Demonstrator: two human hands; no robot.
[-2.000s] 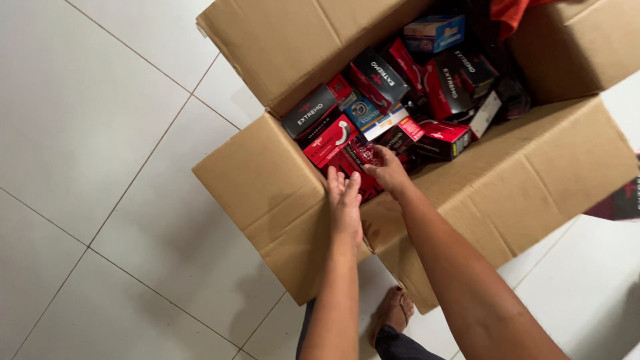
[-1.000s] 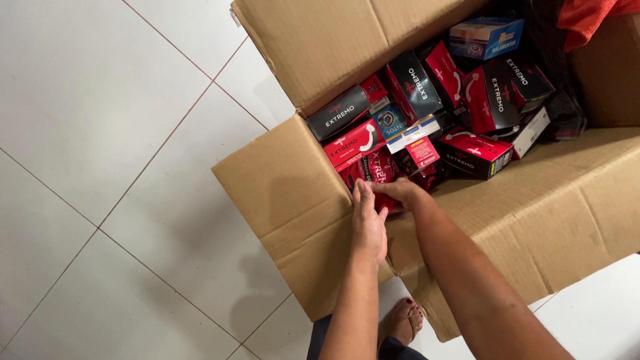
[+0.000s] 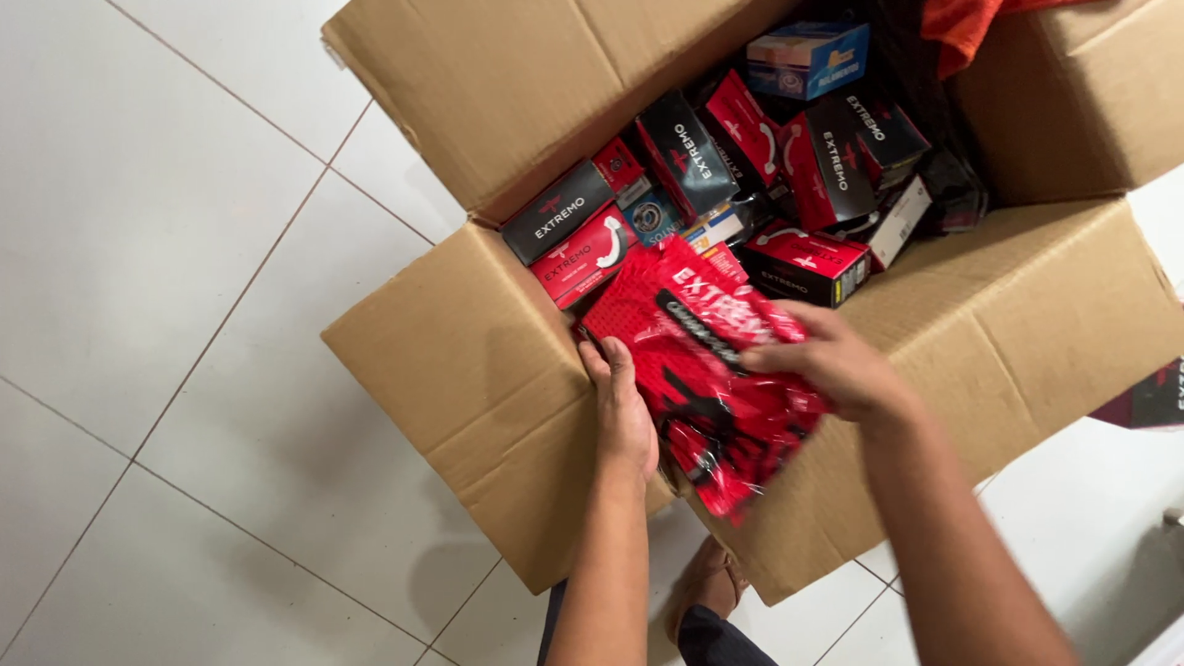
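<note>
My right hand (image 3: 828, 361) grips the right edge of a red and black plastic packet (image 3: 703, 379), thumb on top. The packet is blurred and tilted above the near corner of an open cardboard box (image 3: 980, 342). At the packet's left edge is my left hand (image 3: 622, 407), its thumb up and fingers partly hidden; whether it grips the packet I cannot tell. Behind the packet, inside the box, lie several red and black cartons (image 3: 689, 153) and a blue carton (image 3: 807, 60).
Cardboard flaps (image 3: 444, 370) spread outward around the box. An orange cloth (image 3: 962, 32) hangs at the far right corner. A foot (image 3: 708, 583) stands on the tiled floor below the box. Another dark carton (image 3: 1147, 398) lies beyond the right flap.
The red packet, lying low in the box's near corner earlier, is now raised over the edge in my right hand. My right hand has moved to the right, away from my left hand.
</note>
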